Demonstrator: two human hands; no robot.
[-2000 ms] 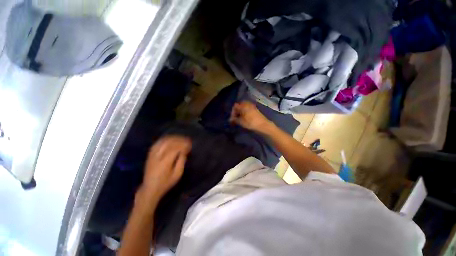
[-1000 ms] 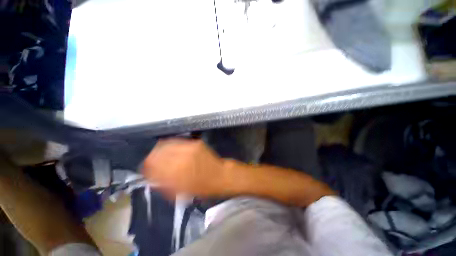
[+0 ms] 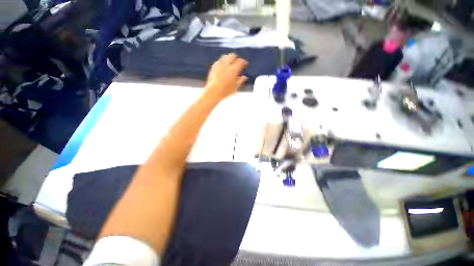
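A dark charcoal trouser panel (image 3: 218, 208) lies flat on the white table, left of the needle area. My left hand (image 3: 227, 75) reaches across it to the far side of the table. Its fingers are slightly bent and apart over a stack of dark cloth pieces (image 3: 171, 58), with nothing seen in them. My forearm hides part of the panel. The sewing machine's presser foot area (image 3: 289, 165) is right of the panel, with small blue parts around it. My right hand is out of the picture.
Grey pocket pieces (image 3: 353, 208) lie right of the needle. A phone (image 3: 432, 218) rests on a beige case at the right end. The machine head (image 3: 353, 111) spans the right side. Mixed dark and pale cloth (image 3: 104, 57) is heaped at the far left.
The view has turned from my lap and the floor up to the table. The dark panel now shows on the table. My left hand is stretched out over the far stack; my right hand is no longer visible.
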